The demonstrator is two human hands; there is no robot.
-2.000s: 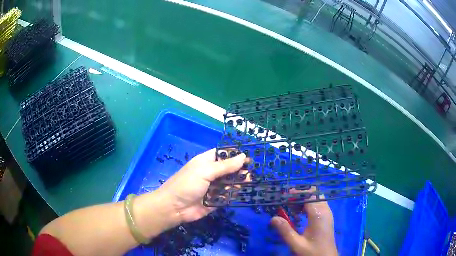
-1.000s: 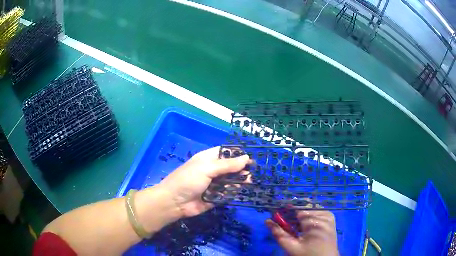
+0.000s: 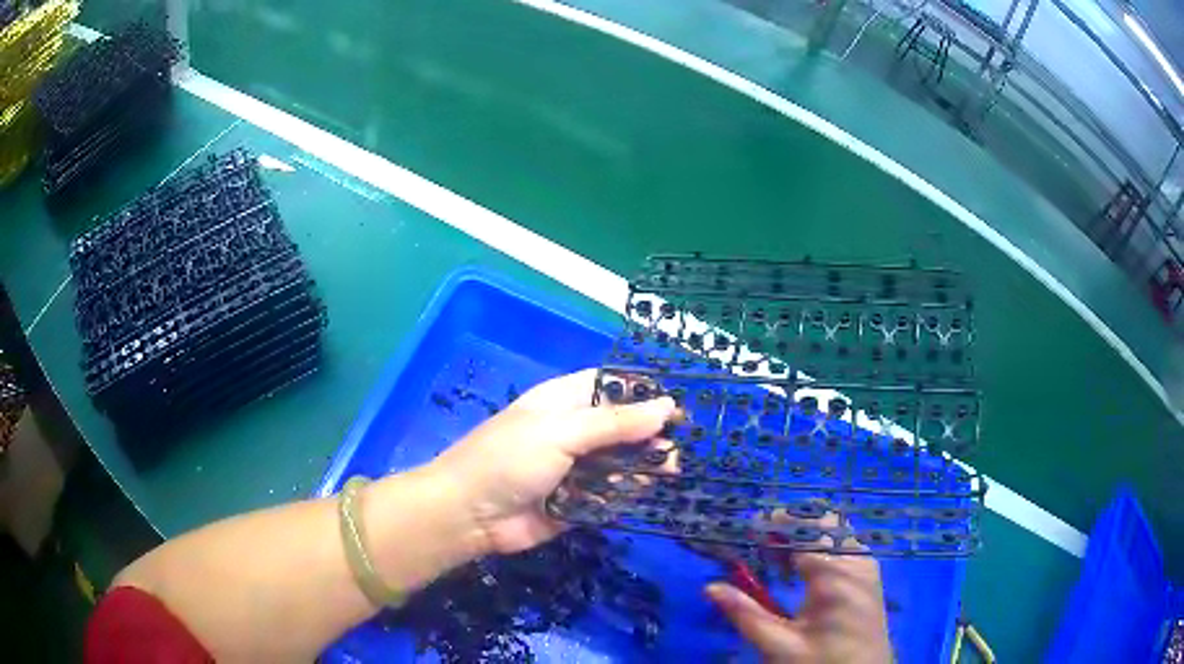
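Observation:
My left hand point(image 3: 578, 448) grips the left edge of a black see-through sprue frame point(image 3: 805, 402), thumb on top, and holds it tilted over the tray. My right hand point(image 3: 821, 603) is under the frame's near edge, closed around red-handled nippers point(image 3: 757, 586); their jaws are hidden behind the frame. The blue parts tray point(image 3: 390, 396) lies below both hands. Small black moulded parts point(image 3: 545, 597) lie heaped in it, with a few more near its far left corner.
A stack of black sprue frames point(image 3: 201, 292) stands left of the tray, a second black stack point(image 3: 111, 97) and yellow frames point(image 3: 29, 78) behind it. A second blue bin point(image 3: 1119, 590) is at the right; a thin yellow tool point(image 3: 971, 645) lies beside the tray. Stools point(image 3: 928, 46) stand farther off.
The view has shifted slightly, moving the scene rightward. The frame has tilted a little in my left hand, its right end lower. My right hand stays under its near edge with the nippers.

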